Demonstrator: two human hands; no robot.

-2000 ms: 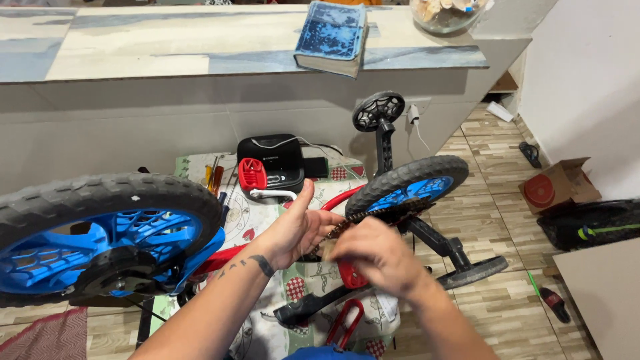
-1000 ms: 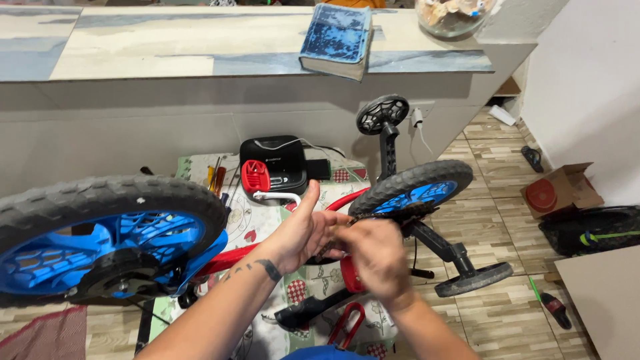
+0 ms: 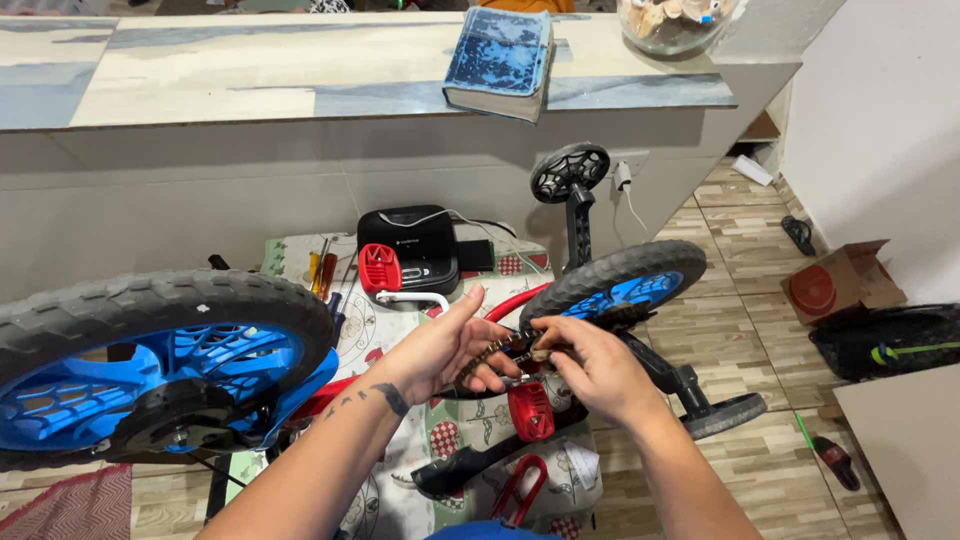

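Observation:
A child's bicycle with blue wheels and a red frame [image 3: 510, 301] lies upside down before me. My left hand [image 3: 457, 349], palm up, has the greasy bicycle chain [image 3: 487, 356] lying across its fingers. My right hand [image 3: 589, 367] pinches the chain, or a small part at it, between thumb and fingers; which one I cannot tell. Just right of the hands is the small rear wheel [image 3: 619, 281] with training wheels [image 3: 571, 172] on black arms. The larger-looking front wheel [image 3: 165, 367] is at the left. A red pedal [image 3: 531, 412] is below my hands, another red pedal [image 3: 379, 268] above them.
Screwdrivers [image 3: 325, 276] and a black Cadence appliance [image 3: 412, 247] rest on the patterned cloth [image 3: 360, 322]. A worn blue book [image 3: 501, 60] and a glass bowl [image 3: 671, 30] stand on the ledge. On the tiled floor are a cardboard box [image 3: 844, 281] and sandals [image 3: 836, 461].
My right hand has shifted slightly at the chain, and the fingers of my left hand have spread, so more of the chain shows across them. The bicycle has stayed in place.

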